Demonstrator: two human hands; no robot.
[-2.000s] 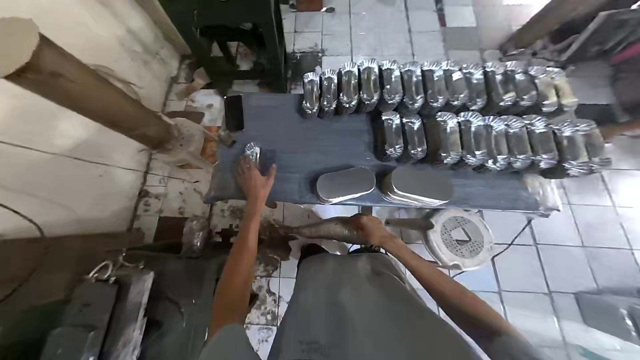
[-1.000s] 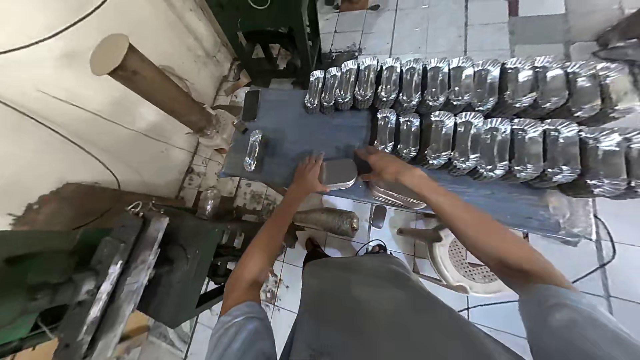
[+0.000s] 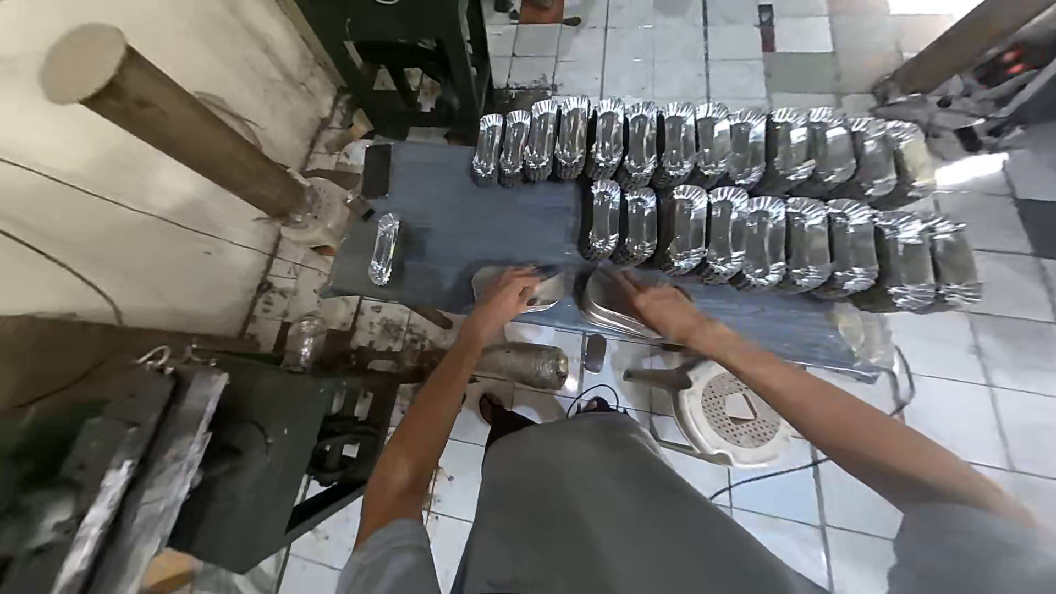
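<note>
My left hand [image 3: 505, 299] rests on a stack of flat oval foil sheets [image 3: 548, 290] near the front edge of a blue-grey table [image 3: 487, 223]. A second, thicker-looking stack of oval sheets [image 3: 609, 304] lies beside it, and my right hand [image 3: 660, 307] touches its top right side, slightly blurred. Whether either hand grips a sheet is not clear. One small fluted foil cup [image 3: 384, 249] lies alone at the table's left end. Two rows of stacked fluted foil cups [image 3: 679, 140] stand along the back and right of the table.
A white plastic stool [image 3: 738, 408] stands on the tiled floor before the table. A wrapped roll [image 3: 525, 365] lies below the front edge. Green machinery [image 3: 247, 445] is at lower left. A brown post [image 3: 194, 124] leans at upper left; a dark phone-like slab [image 3: 377, 171] lies at the table corner.
My left hand has gone from near the single foil cup to the left oval stack. My right hand has moved from the wrapped roll to the right stack.
</note>
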